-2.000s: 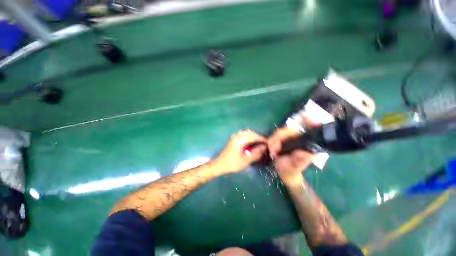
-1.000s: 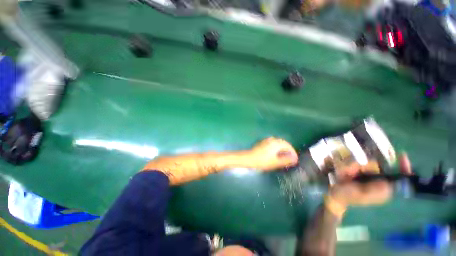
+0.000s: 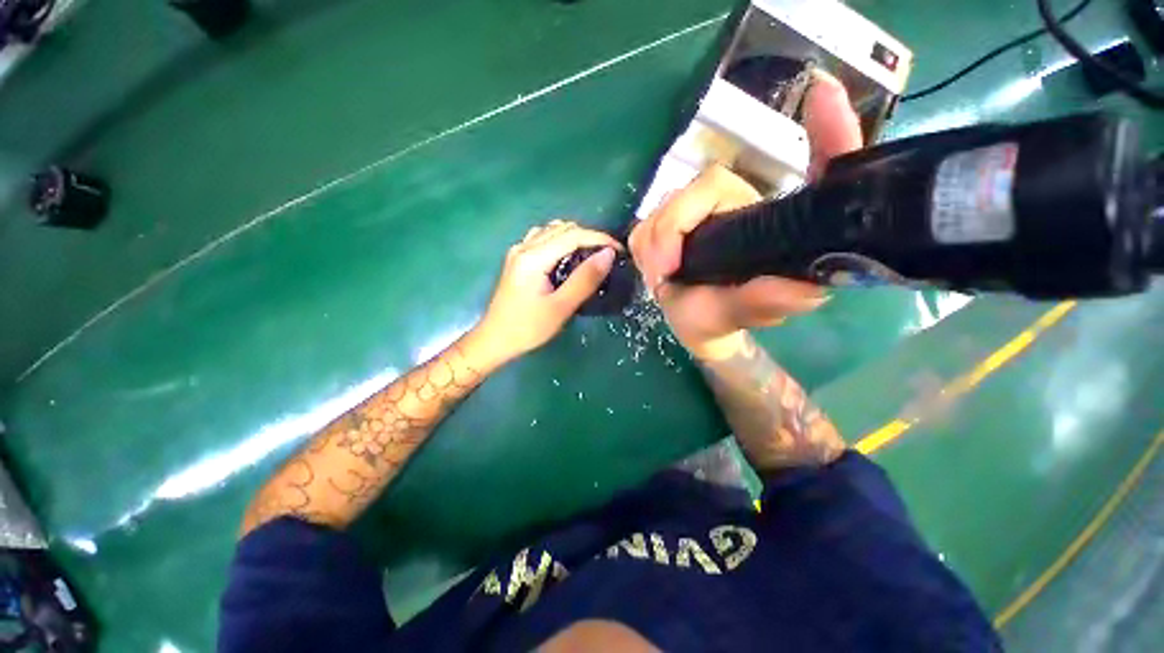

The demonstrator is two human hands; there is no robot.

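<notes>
My left hand (image 3: 543, 287) holds a small round black unit (image 3: 615, 283) against the green belt; fingers cover much of it. My right hand (image 3: 715, 262) is closed around the front part of a thick black electric screwdriver (image 3: 945, 204) with a silver label. The screwdriver lies nearly level across the view, its front end close to the unit; its tip is hidden by my right hand. Small silver screws (image 3: 645, 329) are scattered beside the unit, below my right hand. The white screw feeder (image 3: 830, 38) stands just beyond my right hand, partly covered by it.
A black unit (image 3: 69, 198) stands on the belt at the far left, another (image 3: 215, 13) at the top edge. A black cord (image 3: 996, 58) runs from the feeder at the upper right. Dark parts (image 3: 38, 606) lie at the lower left. Green floor with yellow lines (image 3: 977, 380) is at the right.
My left hand, earlier closed near the screws, now shows a black unit in its fingers. My right hand and the screwdriver have come in close to it. The view has also shifted.
</notes>
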